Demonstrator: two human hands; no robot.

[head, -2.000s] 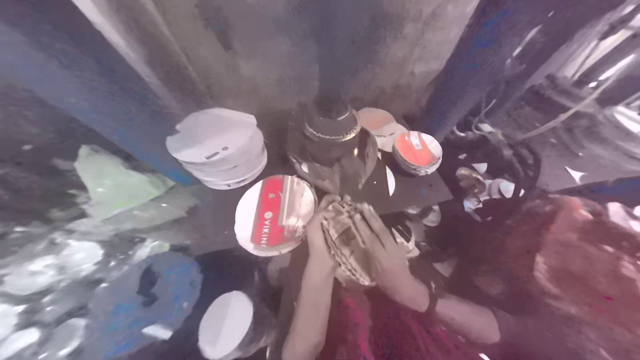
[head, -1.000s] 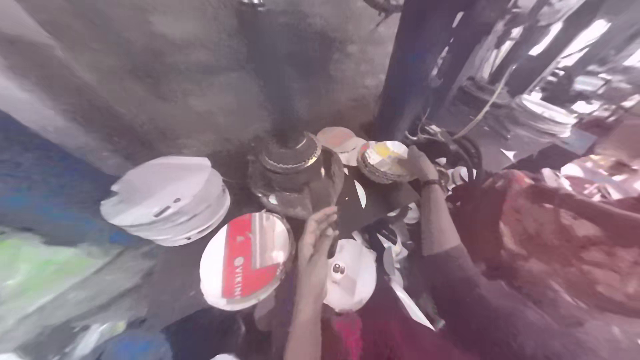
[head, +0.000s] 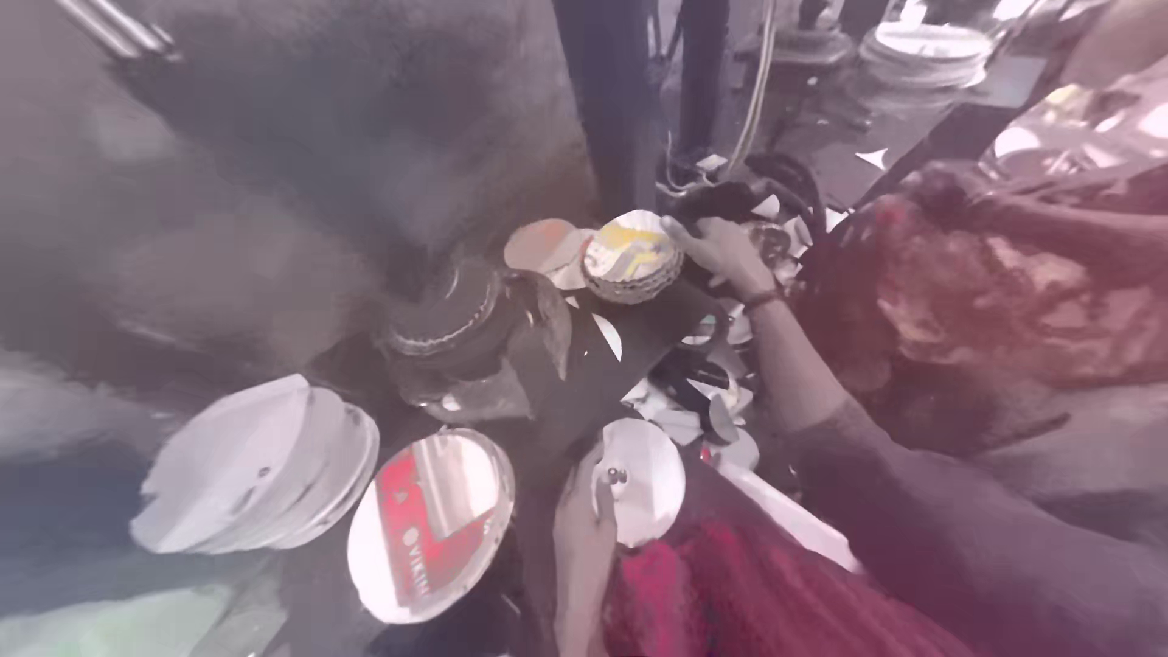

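Note:
My left hand (head: 586, 516) is at the left edge of a white disc (head: 655, 484), its fingertips beside small shiny round parts; whether it grips the disc is unclear. Farther back, my right hand (head: 725, 254) has its fingers apart at the right edge of a stack of round pieces with crimped rims (head: 634, 260). The top piece is white with yellow and grey print. Flat orange-pink discs (head: 547, 251) lie left of that stack. A dark, round, ridged metal form (head: 452, 315) stands between the hands and the wall.
At the left are a stack of white discs (head: 251, 470) and a round stack with a red-and-white printed top (head: 433, 525). White offcuts (head: 675, 415) lie right of the dark work surface (head: 589, 365). Reddish cloth or sacking (head: 1013, 274) is at the right, near a cable (head: 757, 91).
Two seconds ago both hands held a crimped round piece; now they are apart, the right at the back stack. That stack's top was orange-red and is now white and yellow. The view has shifted.

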